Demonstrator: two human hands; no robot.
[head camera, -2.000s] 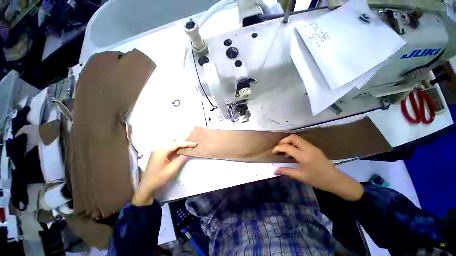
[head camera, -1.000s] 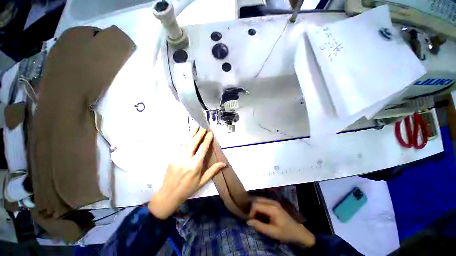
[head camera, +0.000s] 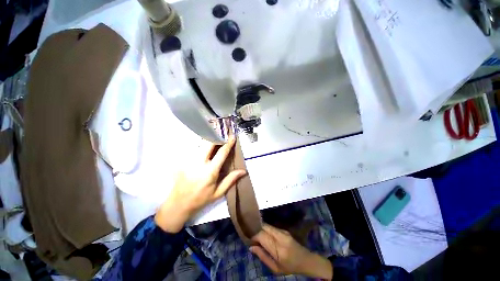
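Note:
A narrow folded brown fabric band (head camera: 245, 200) runs from the presser foot area (head camera: 226, 127) of the white sewing machine (head camera: 296, 66) down over the table's front edge. My left hand (head camera: 200, 184) lies on the band's upper part, its fingertips just in front of the foot. The needle point cannot be made out. My right hand (head camera: 279, 249) holds the band's lower end near the lap. The ribbed tension dial (head camera: 250, 111) is right of the foot.
A stack of brown pieces (head camera: 60, 131) lies at the left beside a white oval device (head camera: 125, 125). Paper sheets (head camera: 416, 60) hang over the machine arm. Red-handled scissors (head camera: 462, 119) lie at the right. A teal phone (head camera: 391, 205) rests on a white surface at lower right.
The band was first spread flat sideways under both hands; it is now folded and points at the foot. The view has moved closer to the machine head. My right hand has shifted down to the lap.

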